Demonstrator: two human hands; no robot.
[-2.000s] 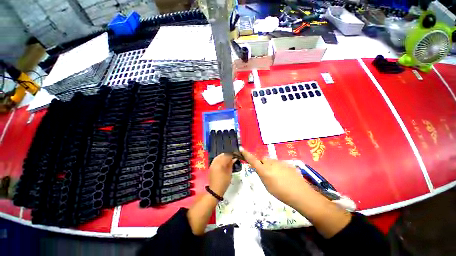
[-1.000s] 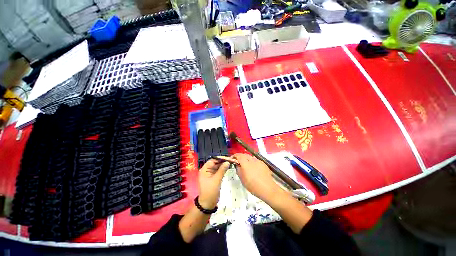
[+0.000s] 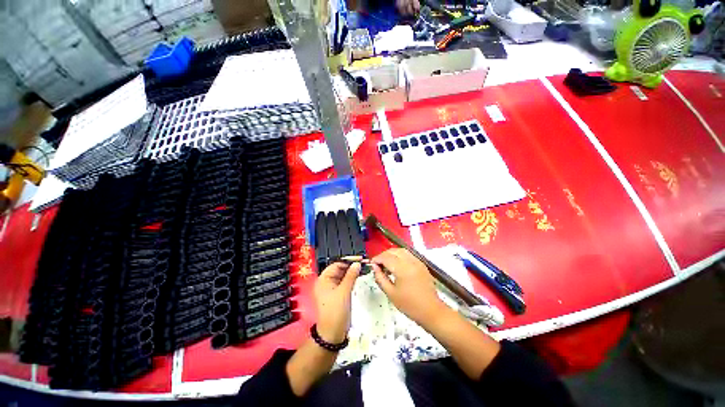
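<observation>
My left hand (image 3: 335, 288) and my right hand (image 3: 404, 280) meet over the near end of the blue bin. A small thin piece (image 3: 354, 259), light on top, is pinched between my left fingertips. My right fingertips are at its right end; whether they grip something of their own is too small to tell. Several black tubular housings (image 3: 339, 232) lie side by side in the blue bin (image 3: 330, 188), just ahead of my fingers. The hammer (image 3: 425, 260) lies slantwise right of my right hand. The pale floral pad (image 3: 380, 322) is under my hands.
Rows of black housings (image 3: 167, 254) fill the left. A metal post (image 3: 319, 87) rises behind the bin. A white sheet with black ovals (image 3: 449, 179) lies right of the post. A blue-black knife (image 3: 491, 278) is right of the hammer. A green fan (image 3: 653, 46) and another person's hand (image 3: 408, 6) are farther back.
The hammer, earlier in my right hand, now lies on the bench. My hands have come together at the small piece, and my right fingers have shifted slightly. The camera view has shifted.
</observation>
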